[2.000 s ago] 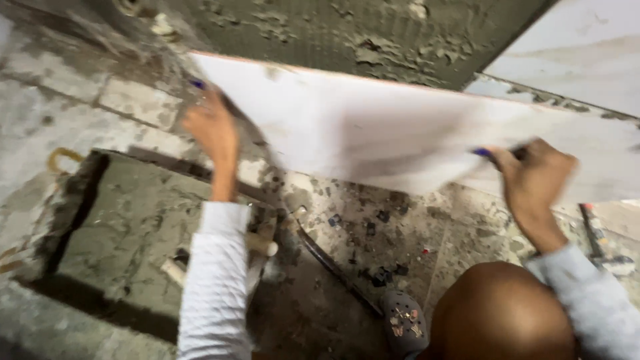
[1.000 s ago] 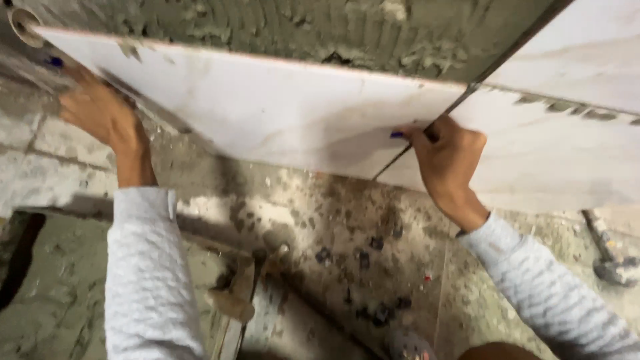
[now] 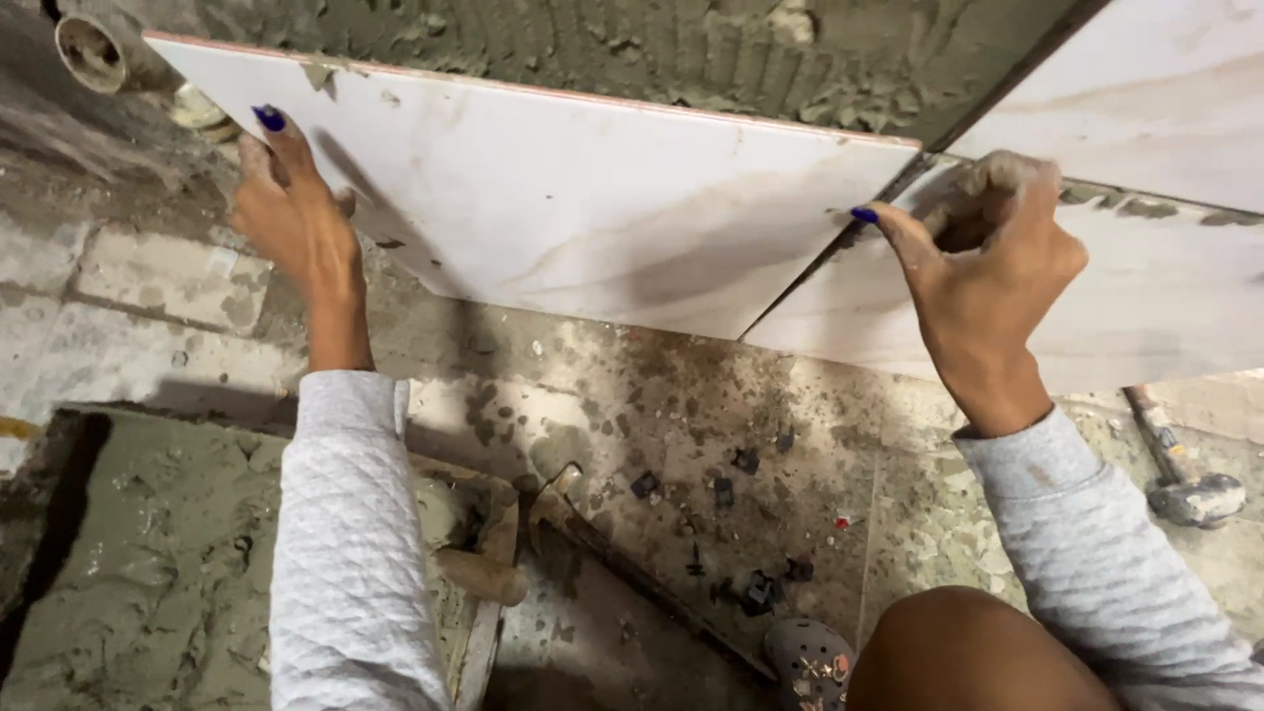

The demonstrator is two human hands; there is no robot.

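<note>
A white marbled wall tile [image 3: 592,197] stands at the foot of the wall, below combed grey mortar [image 3: 691,44]. My left hand [image 3: 296,217] grips its left end, thumb on the face, the other fingers partly hidden at the edge. At the right end my right hand [image 3: 987,257] has its thumb by the tile's edge, fingers curled over the neighbouring marbled tile [image 3: 1136,286]. A narrow slanting dark gap separates the two tiles. Another marbled tile [image 3: 1165,89] is on the wall above the neighbouring one.
A pipe end [image 3: 92,54] juts out at upper left. Wet mortar fills a tub [image 3: 158,553] at lower left, beside a wooden tool handle [image 3: 482,576]. A hammer [image 3: 632,573], black plastic bits [image 3: 758,591] and a mallet [image 3: 1197,499] lie on the floor, near my clog [image 3: 810,662].
The tile has moved against the wall, its right end now beside the neighbouring tile. Both hands have stayed at it, and the right thumb is now at the joint. The view has shifted.
</note>
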